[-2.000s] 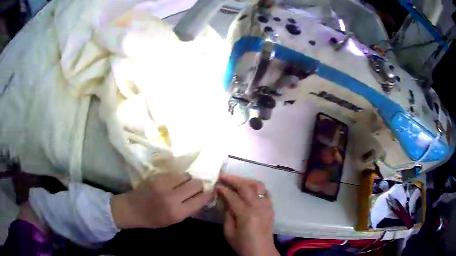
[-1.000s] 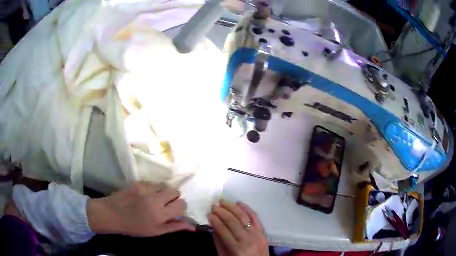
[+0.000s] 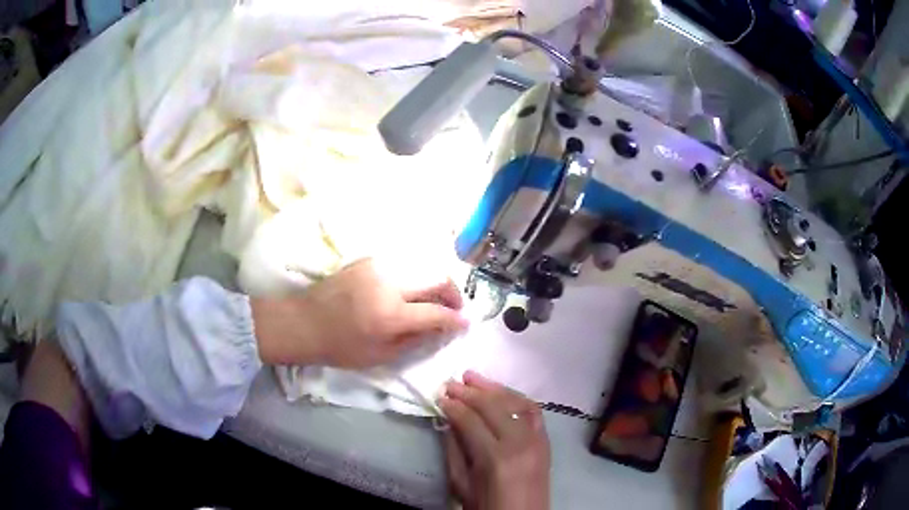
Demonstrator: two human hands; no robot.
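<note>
Cream garment fabric point(image 3: 110, 169) lies heaped over the left of the machine table and turns glaring white under the lamp. My left hand point(image 3: 369, 314) lies on the fabric with its fingertips just left of the presser foot and needle point(image 3: 478, 289), pressing or pinching the cloth. My right hand point(image 3: 493, 438), with a ring, is nearer the front and pinches the fabric's edge at its lower right corner. The white lockstitch machine head point(image 3: 638, 229) with a blue stripe stands right of the fabric. Glare hides the fabric detail near the needle.
A grey-white sewing lamp point(image 3: 439, 98) on a thin bent neck hangs left of the machine head. A smartphone point(image 3: 646, 386) with a lit picture lies on the bed. A yellow-brown tool box point(image 3: 720, 463) with white pieces and red-handled tools is at the lower right.
My left hand has moved up and right, from the table's front edge to beside the needle, and the fabric edge lies on the bed. My right hand remains low at the edge. The view has shifted.
</note>
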